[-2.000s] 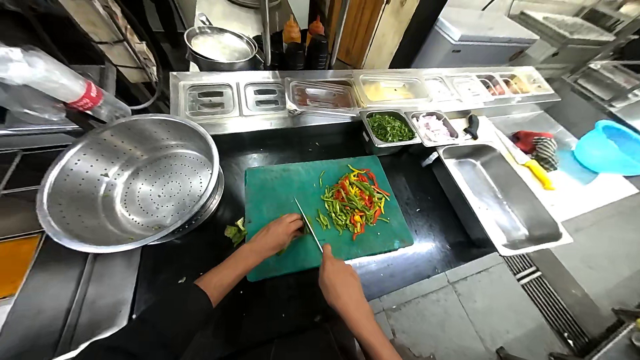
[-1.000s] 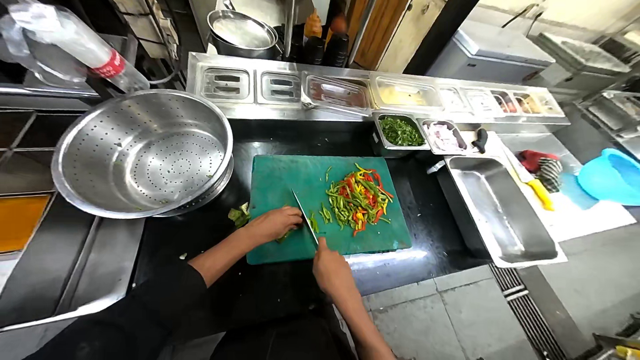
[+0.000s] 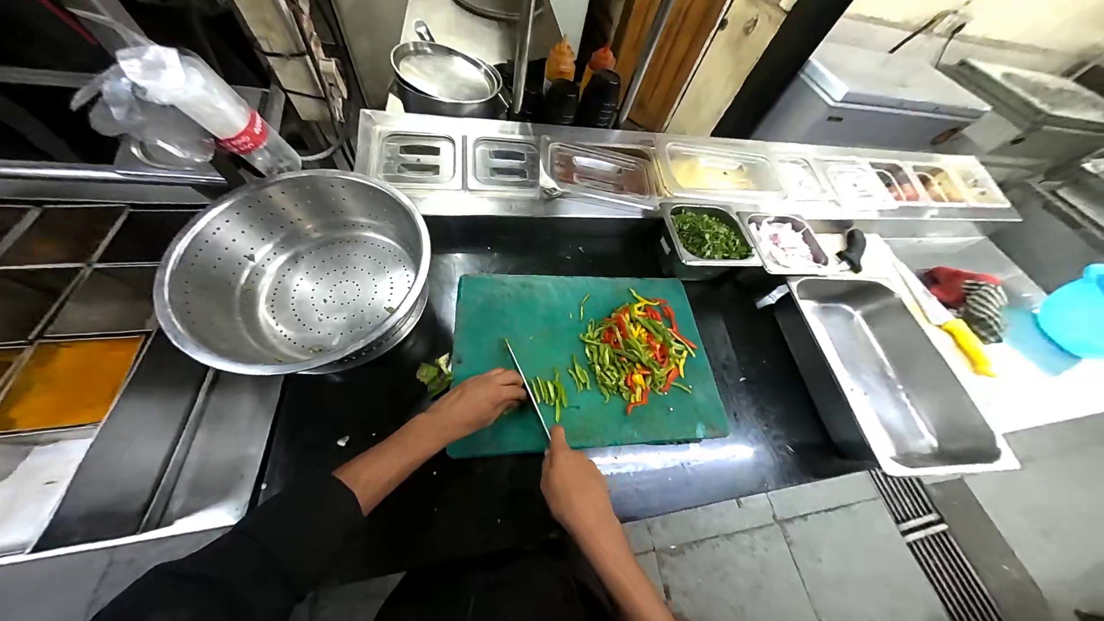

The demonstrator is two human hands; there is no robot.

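Observation:
A green cutting board (image 3: 595, 423) lies on the black counter. My right hand (image 3: 571, 479) is closed around the handle of a kitchen knife (image 3: 528, 388), whose blade slants up and left across the board. My left hand (image 3: 483, 398) lies on the board just left of the blade, fingers curled over a piece of green pepper that is mostly hidden. Thin green pepper strips (image 3: 549, 393) lie right of the blade. Farther right is a heap of red, yellow and green pepper strips (image 3: 638, 349). Green trimmings (image 3: 435, 374) sit by the board's left edge.
A big steel colander (image 3: 293, 272) stands at the left. Behind the board runs a rail of lidded containers (image 3: 509, 164), with pans of chopped greens (image 3: 709, 235) and chopped onion (image 3: 785, 242) before it. An empty steel pan (image 3: 897, 379) and a yellow-handled knife (image 3: 968, 347) are at the right.
More cut green strips lie just right of the blade than before. The knife and both hands remain at the board's left part. The view has shifted somewhat.

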